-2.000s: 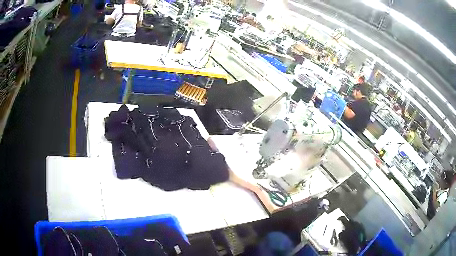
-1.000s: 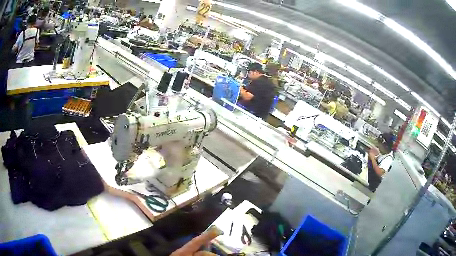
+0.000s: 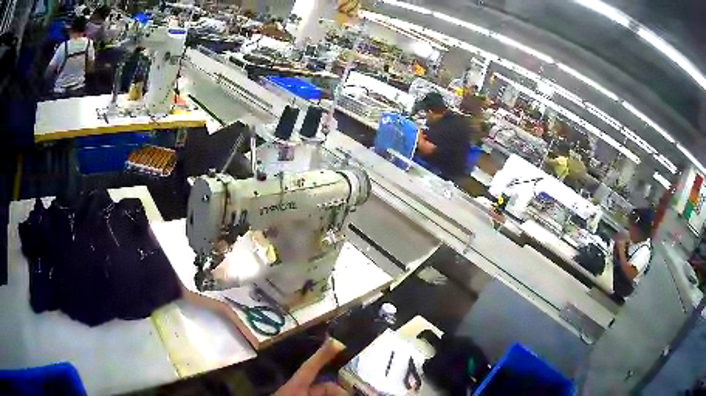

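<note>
One hand, which looks like my left hand [image 3: 310, 375], shows at the bottom edge, partly cut off, with a finger or thumb pointing up and right. Its tip looks yellowish tan; whether it holds a small piece cannot be told. My right hand is out of the picture. The cream-white sewing machine [image 3: 282, 205] stands ahead of it, its needle area [image 3: 203, 274] over the table. Teal-handled scissors [image 3: 265, 319] lie at the table's front edge. A heap of dark purple-black panels [image 3: 97, 263] lies on the white table [image 3: 85, 352] at left.
Blue totes stand at bottom left [image 3: 42, 384] and bottom right [image 3: 526, 375]. A small white stand [image 3: 383, 363] with dark items is beside the right tote. Grey cabinets [image 3: 511, 317] are at right. People work beyond the long rail [image 3: 433, 209].
The view has swung right since the first frame, then slightly back left. The hand has come into view at the bottom and now shows slightly further right. The dark heap looks unchanged.
</note>
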